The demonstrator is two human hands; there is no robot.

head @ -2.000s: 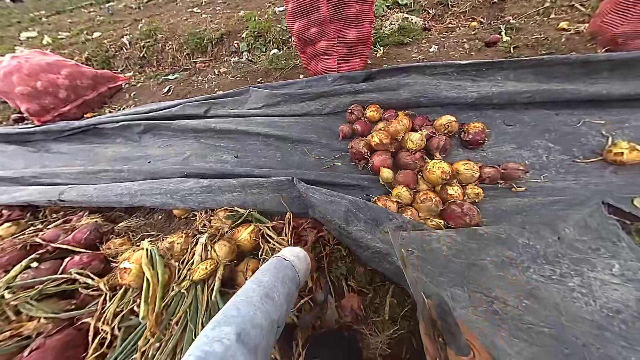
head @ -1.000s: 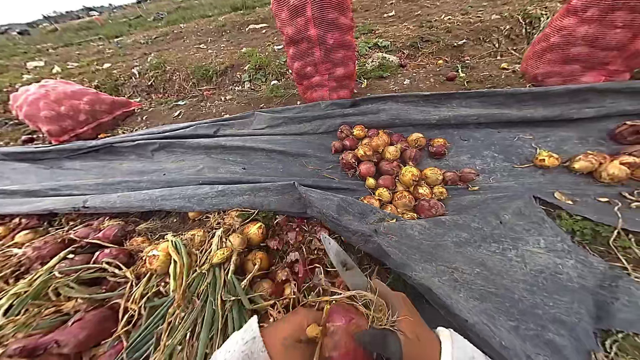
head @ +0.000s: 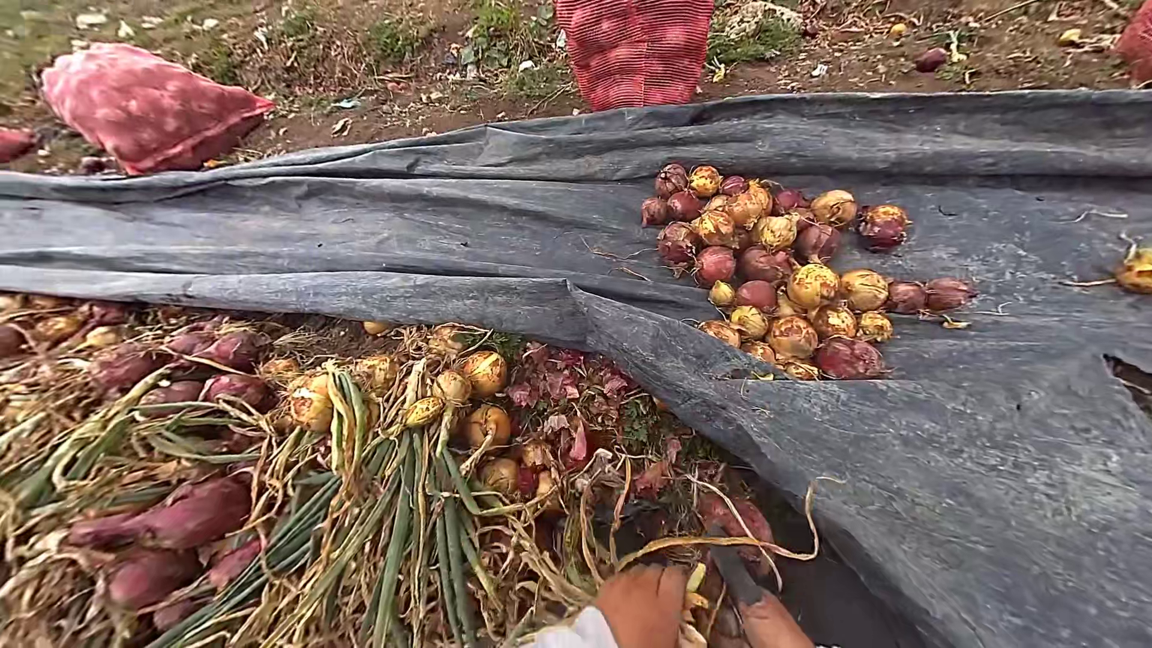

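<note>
At the bottom centre, my left hand (head: 643, 605) is closed around dry onion tops (head: 697, 589). Close beside it on the right, my right hand (head: 772, 623) grips a knife (head: 736, 569), its blade pointing up and away beside a red onion (head: 736, 517). Part of both hands is cut off by the lower edge. To their left lies a heap of red and yellow onions with green and dry leaves (head: 396, 522). Trimmed onions (head: 792, 337) form a pile on the grey plastic sheet (head: 972, 432).
Beyond the sheet, a filled red mesh sack (head: 634, 54) stands on the soil and another (head: 148, 108) lies at the left. Part of a further sack (head: 1136, 45) shows at the right edge. A yellow onion (head: 1136, 270) sits on the sheet at far right.
Since one second ago, my hands have moved lower in view and to the right. The red onion seen between them then is no longer plainly visible there. The view has turned somewhat.
</note>
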